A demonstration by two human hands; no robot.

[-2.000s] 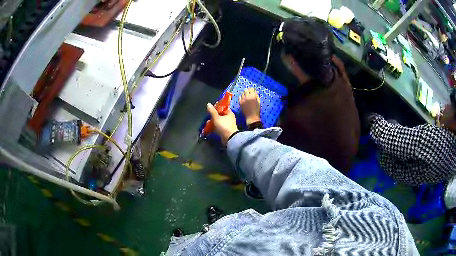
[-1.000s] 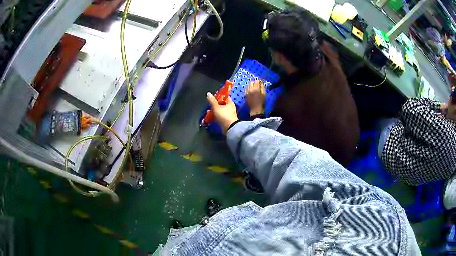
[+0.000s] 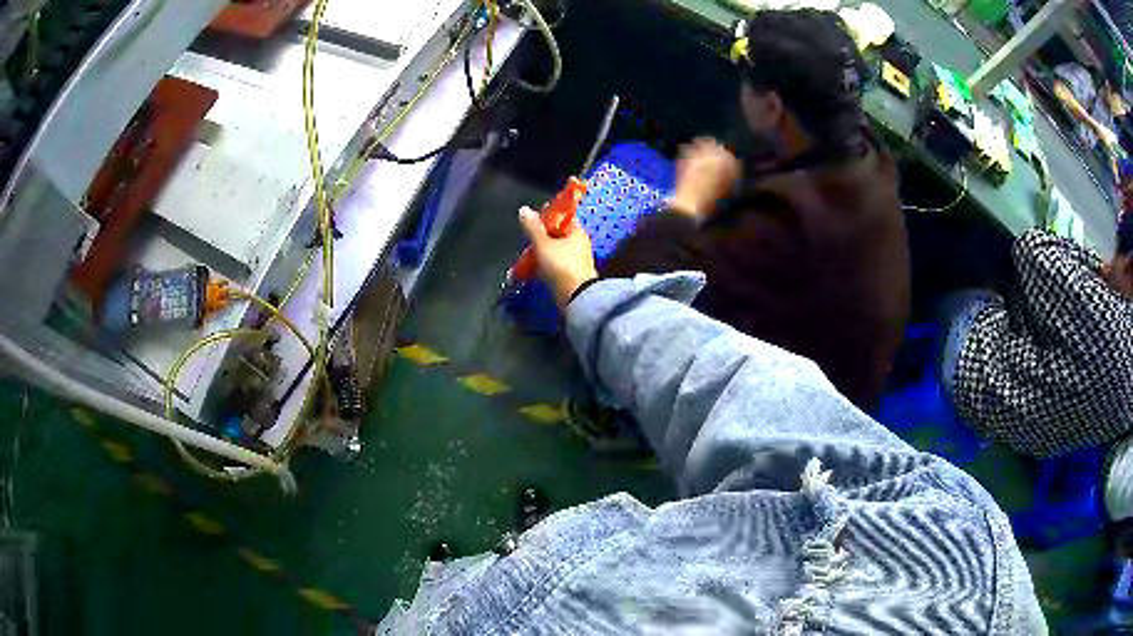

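My right hand (image 3: 564, 256), in a light denim sleeve, is closed around an orange-handled air blow gun (image 3: 555, 226). Its thin pale nozzle points up and away over a blue plastic stool with holes in its seat (image 3: 621, 199). The gun is in front of the stool; whether they touch cannot be told. The stool's lower part is partly hidden by my hand and another person's arm. My left hand is out of the picture.
A person in dark brown (image 3: 808, 249) crouches or sits right of the stool, hand raised (image 3: 708, 174). A white machine frame (image 3: 211, 211) with yellow hoses (image 3: 313, 149) stands left. A green bench (image 3: 994, 186) and a person in checks (image 3: 1050, 360) are right. Yellow-black tape (image 3: 482, 384) crosses the floor.
The other person's hand has lifted off the stool to the upper right, and their head and body have shifted right. My right hand still holds the blow gun, moved slightly up.
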